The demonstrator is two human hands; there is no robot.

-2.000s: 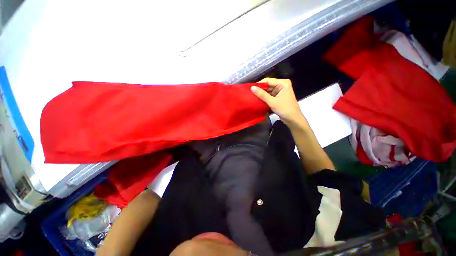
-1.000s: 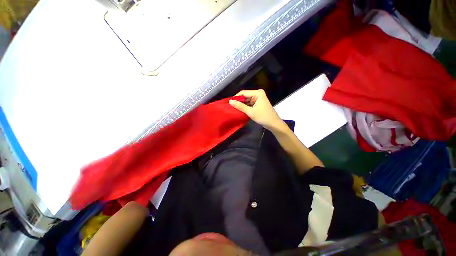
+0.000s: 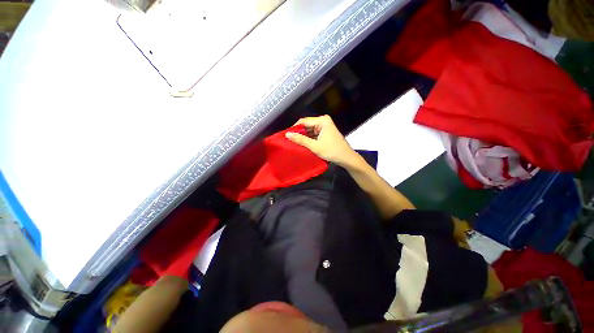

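My right hand [image 3: 325,140] pinches the upper edge of a red cut piece [image 3: 277,164] between thumb and fingers, over my lap at the table's front edge. The piece hangs down from the hand, and its lower part drops out of sight at the table edge. My left hand is hidden; only the left forearm shows at the bottom left, beside another red piece [image 3: 179,244] below the table edge.
The white machine table [image 3: 117,130] has a silvery-grey ruled edge. The machine bed plate [image 3: 202,39] is at the top. A red fabric pile [image 3: 508,91] lies at right over white-and-red cloth [image 3: 488,162]. A white board [image 3: 397,140] and blue cloth [image 3: 531,211] are nearby. Yellow cloth [image 3: 120,302] is at lower left.
The red piece was stretched out to the left across the table edge; it has swung down off the table and now hangs below the right hand. The view has shifted, showing more of the machine bed.
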